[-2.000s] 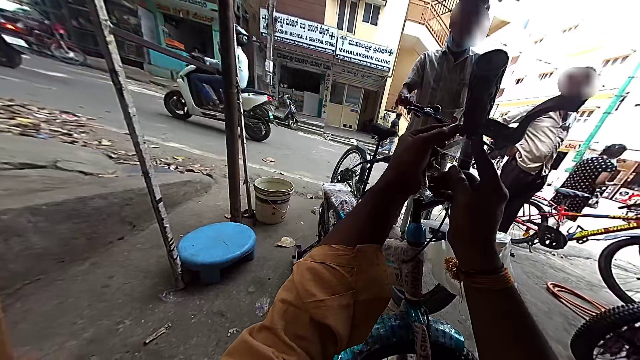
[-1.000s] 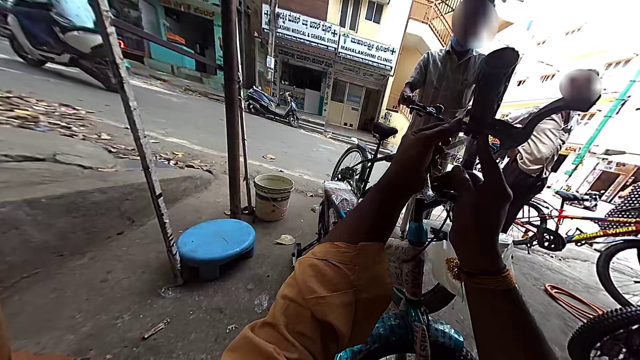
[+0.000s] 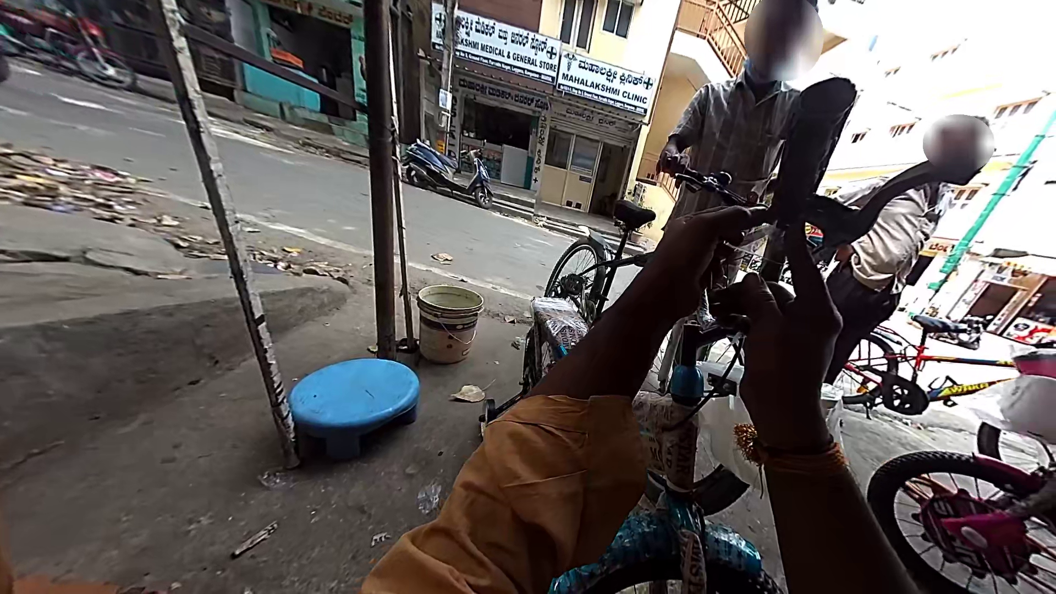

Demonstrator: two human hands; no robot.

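A bicycle with a blue head tube (image 3: 686, 384) and a plastic-wrapped front tyre (image 3: 652, 540) stands in front of me. Its dark handlebar end (image 3: 813, 136) rises at the upper right, with a curved black part (image 3: 874, 202) beside it. My left hand (image 3: 714, 239) reaches up to the underside of the handlebar, fingers bent against it. Just below and to the right, my right hand (image 3: 780, 330) has its index finger raised to the same dark part and its thumb bent. Shadow hides what lies between the fingertips, so a firm hold cannot be told.
A blue plastic stool (image 3: 355, 396), a bucket (image 3: 448, 326) and metal poles (image 3: 382, 181) stand at the left. Behind the handlebar, a person (image 3: 734, 124) grips another bicycle's handlebar; a second person (image 3: 891, 235) bends at the right. A pink-rimmed bicycle wheel (image 3: 957, 528) is at the lower right.
The scooter with a rider passed leftward along the road and is out of view. A bicycle wheel has come into view at the lower right. Both my hands remain at the handlebar.
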